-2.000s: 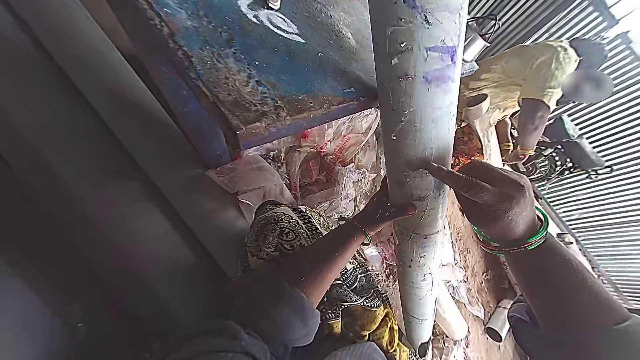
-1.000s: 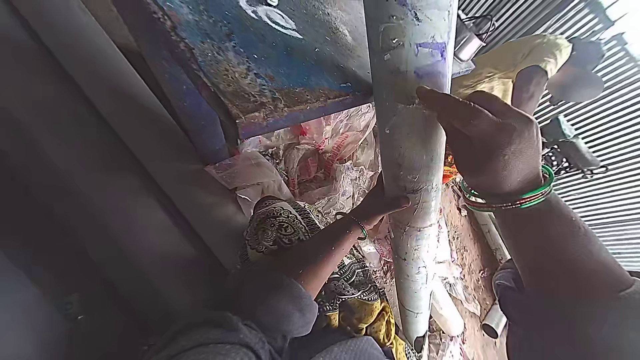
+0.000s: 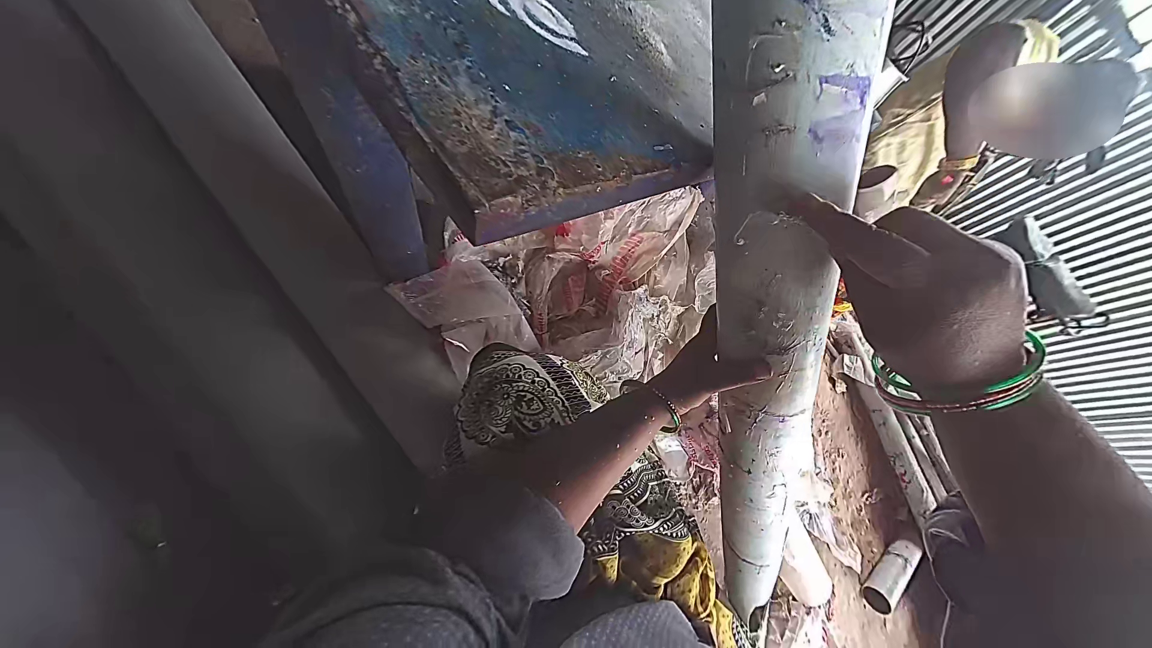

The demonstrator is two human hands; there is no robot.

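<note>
A long grey pipe point(image 3: 778, 315), scuffed and marked with purple, runs from the top of the head view down to the lower middle. My left hand point(image 3: 711, 364) grips its left side, the thumb across the front and the other fingers hidden behind. Higher up, my right hand point(image 3: 927, 288) lays an outstretched finger on the pipe's surface, its other fingers curled; whether something small is under them cannot be told. Green and red bangles circle the right wrist. Below my left forearm lies patterned black, cream and yellow cloth point(image 3: 531, 396).
A worn blue metal table point(image 3: 540, 108) stands left of the pipe, with crumpled plastic wrapping point(image 3: 594, 288) under its edge. A short pipe piece point(image 3: 893, 576) lies on the ground at lower right. Another person point(image 3: 909, 117) bends near a corrugated metal wall point(image 3: 1116, 360).
My right hand first moved up the pipe, its finger staying against the surface. My left hand keeps its hold. The other person has bent or shifted, and the pipe piece near them shows differently.
</note>
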